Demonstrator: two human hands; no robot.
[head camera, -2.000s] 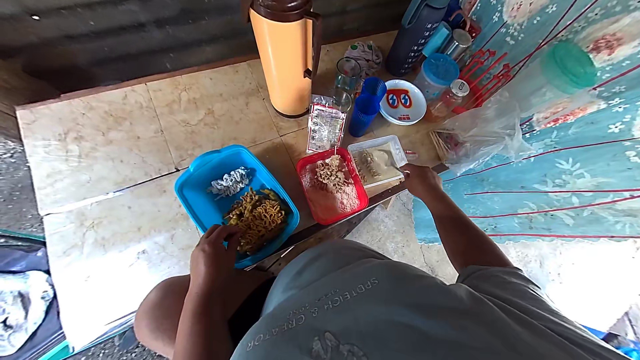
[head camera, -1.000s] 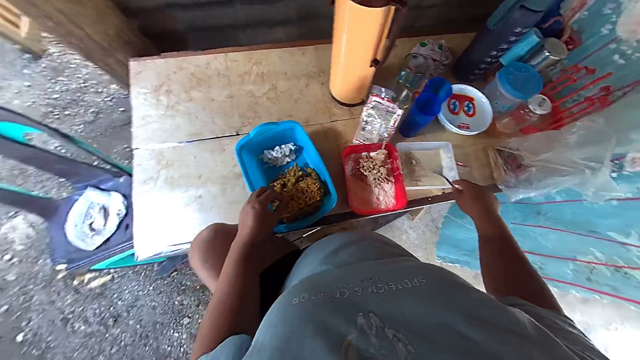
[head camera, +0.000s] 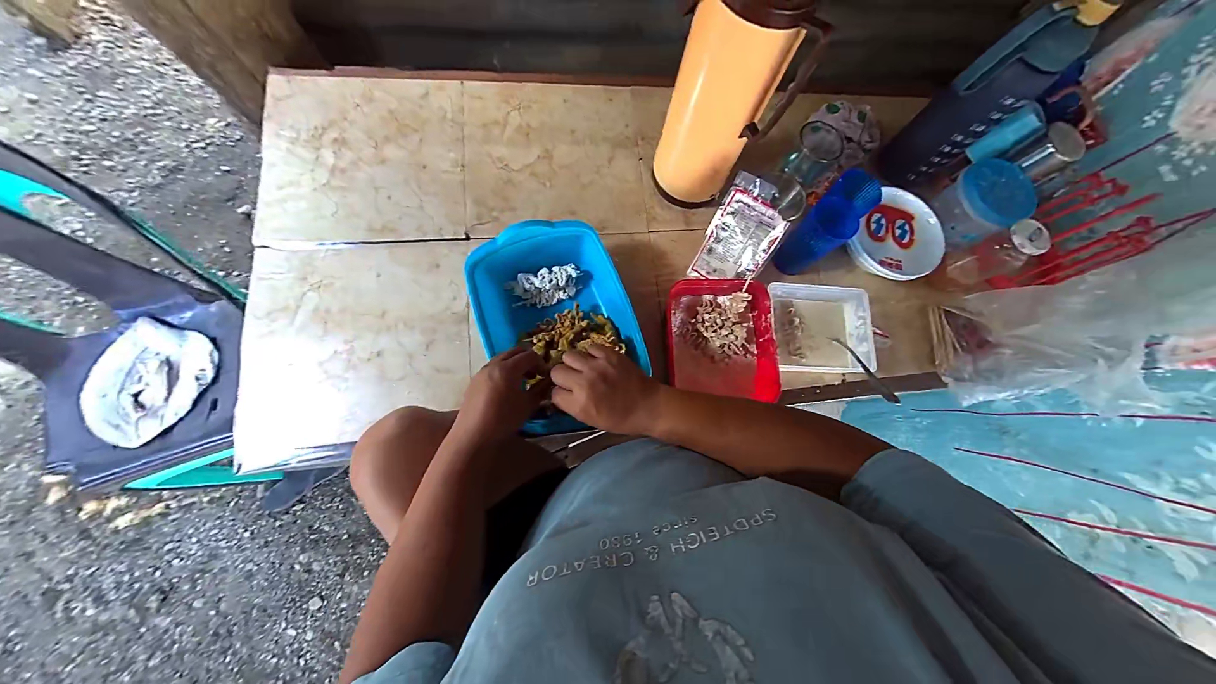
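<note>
Both of my hands are over the near end of a blue plastic basin (head camera: 486, 294). My left hand (head camera: 503, 389) has its fingers in a yellow-brown shredded food mix (head camera: 575, 331); my right hand (head camera: 600, 388) is beside it, fingers curled at the same mix. Whether either holds a piece is hidden. White floury strips (head camera: 546, 285) lie apart at the basin's far end. Right of the basin, a red tray (head camera: 676, 332) holds floury pieces (head camera: 724, 326). Next to it is a white rectangular container (head camera: 825, 293) of pale batter or powder, with a spoon (head camera: 869, 372) resting on its edge.
An orange thermos (head camera: 722, 95) stands behind, near a foil packet (head camera: 739, 233), blue plastic cups (head camera: 822, 223), a white bowl (head camera: 898, 233), a dark bottle (head camera: 978, 104) and a blue-lidded jar (head camera: 993, 195). A plastic chair (head camera: 85, 427) stands left of the tiled table (head camera: 351, 161).
My right hand has left the spoon at the white container and moved left to the food in the blue basin. My left hand stays at the basin. The view has shifted.
</note>
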